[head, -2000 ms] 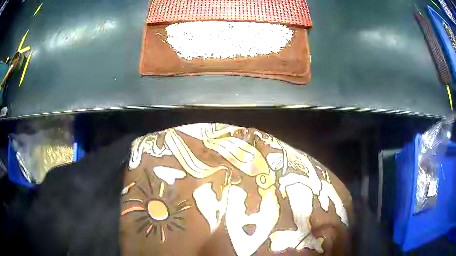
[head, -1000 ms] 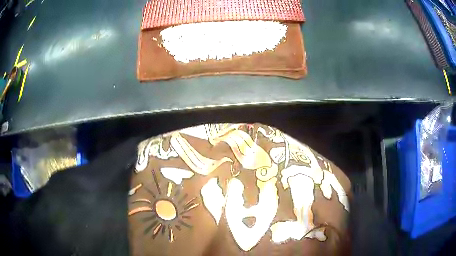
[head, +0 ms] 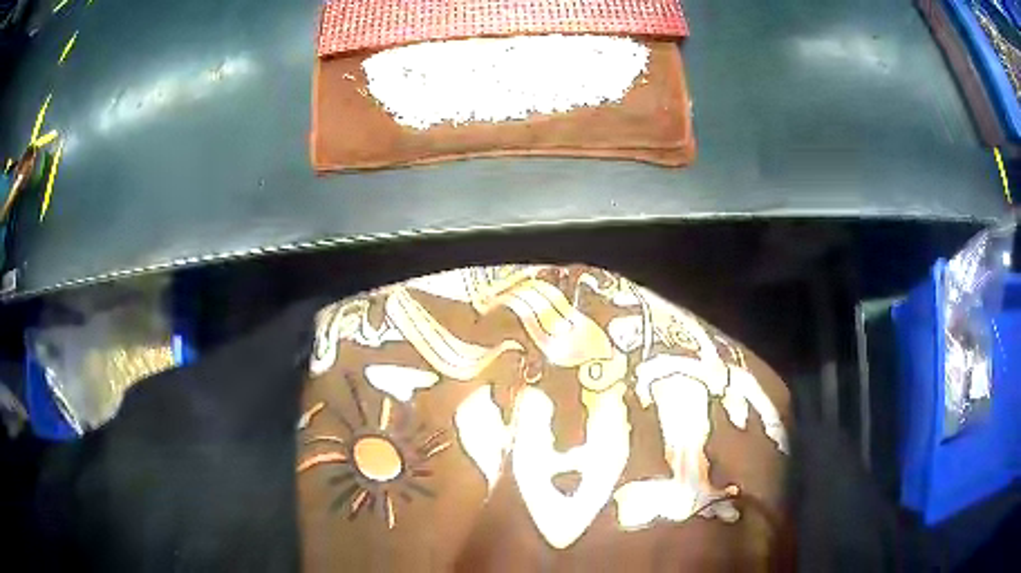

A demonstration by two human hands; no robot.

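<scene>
A wide glittering white heap of tiny metal pins (head: 504,81) lies on a brown work cloth (head: 504,143) near the top middle of the head view. The heap looks solid white, with a few loose pieces at its left end. A dull-red loading block (head: 504,20) with a dense dotted grid lies along the cloth's far edge, touching the heap and cut off by the picture's top. Neither my left hand nor my right hand is in view.
The dark green table (head: 784,134) has yellow tape marks. A dark ridged block (head: 965,78) lies at right beside a blue tray (head: 991,69). Blue bins (head: 935,448) with clear bags stand below the table edge on both sides. A brown printed garment (head: 414,515) covers my lap.
The view has shifted and tilted slightly, so the table edge now slopes up to the right. The heap, cloth and block keep their places relative to each other.
</scene>
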